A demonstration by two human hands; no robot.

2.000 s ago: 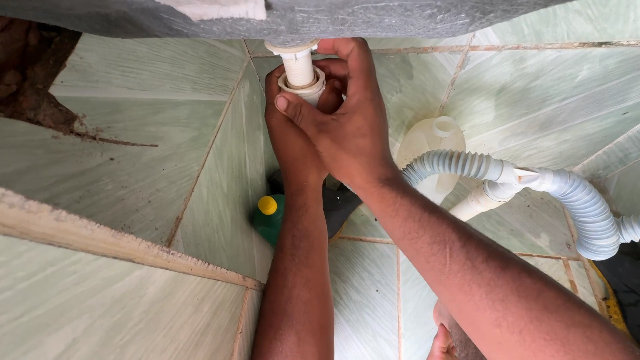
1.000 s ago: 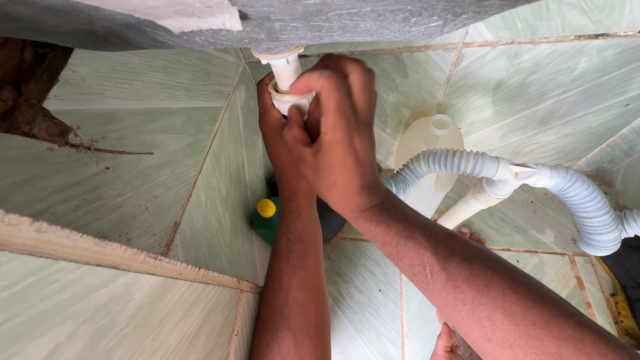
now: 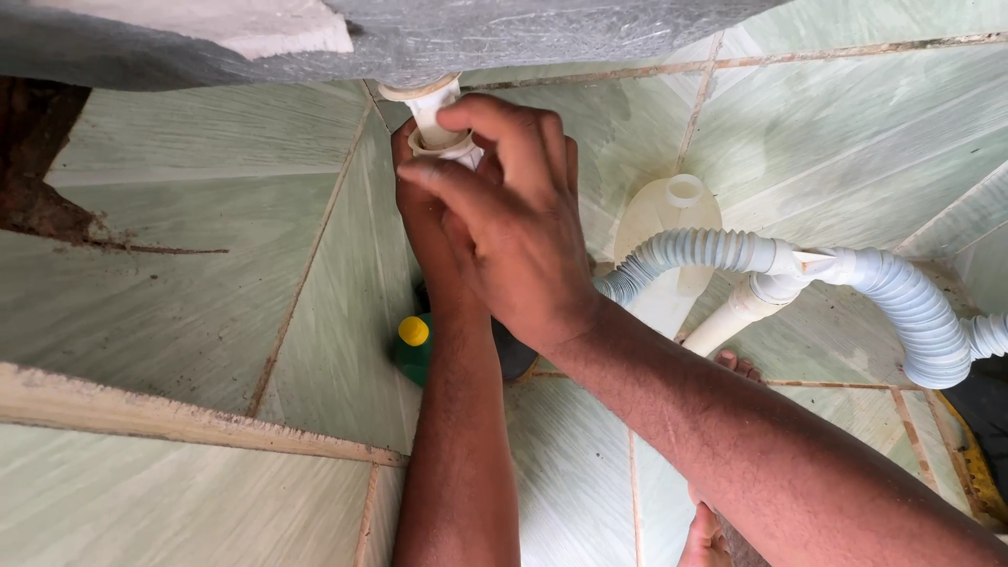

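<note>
A white plastic drain tailpiece comes down from the underside of a grey basin or slab. Around its lower end sits a white plastic slip nut or collar. My left hand is wrapped around the fitting from behind and below, mostly covered by the other hand. In front, my right hand has its thumb and curled fingers at the nut, the index finger near the tailpiece. Whether the right fingertips press on the plastic is unclear.
Grey corrugated drain hoses join at a white pipe at right. A translucent plastic jug stands behind them. A green bottle with a yellow cap is by the left forearm. Bare feet show below.
My right hand has shifted about the nut, and its fingers are more spread than one second ago. My left hand has stayed around the fitting.
</note>
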